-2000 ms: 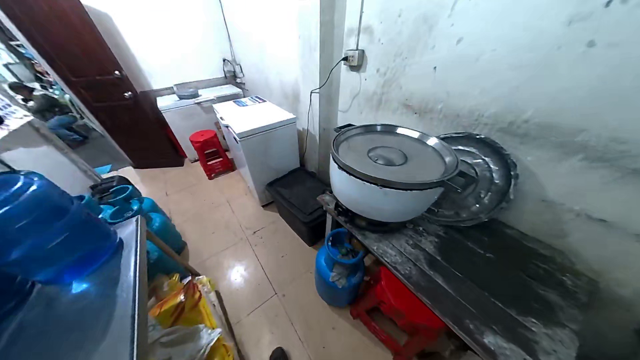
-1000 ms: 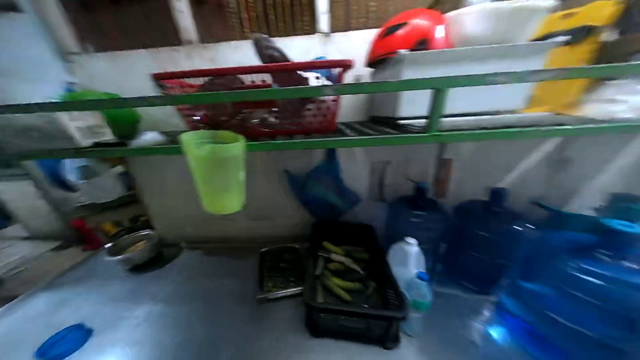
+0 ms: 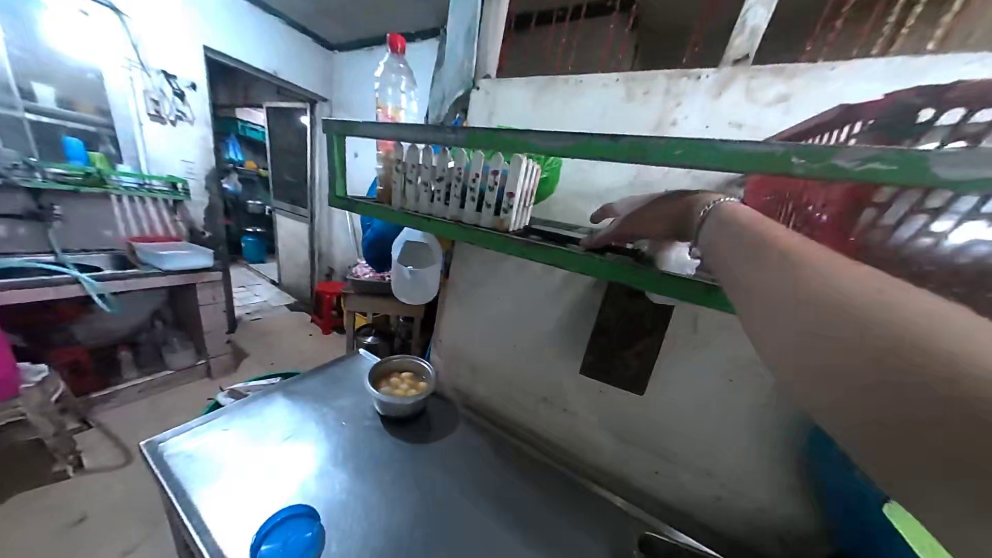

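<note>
My right hand (image 3: 659,217), with a bracelet at the wrist, reaches onto the green metal shelf (image 3: 496,242). Its fingers are over a dark flat item (image 3: 570,232) lying there; whether they grip it I cannot tell. Just left of the fingers stands a white slatted basket (image 3: 465,186) with a printed pattern. Behind my wrist, to the right, is a red plastic basket (image 3: 821,209). Below the shelf, a metal pot (image 3: 401,385) of pale round pieces in liquid rests on the steel table (image 3: 496,480), and a blue plastic lid (image 3: 288,533) lies near its front edge. My left hand is out of view.
A clear bottle with a red cap (image 3: 396,85) rises behind the shelf's left end. Under that end is a translucent plastic jug (image 3: 416,266). Across the floor at left are a sink counter (image 3: 178,288) with a white tub (image 3: 173,255), and a red stool (image 3: 328,306) near a doorway.
The view has swung from the freezers and large pot to the shelf and steel table. My right hand, absent from both earlier frames, is now at the shelf.
</note>
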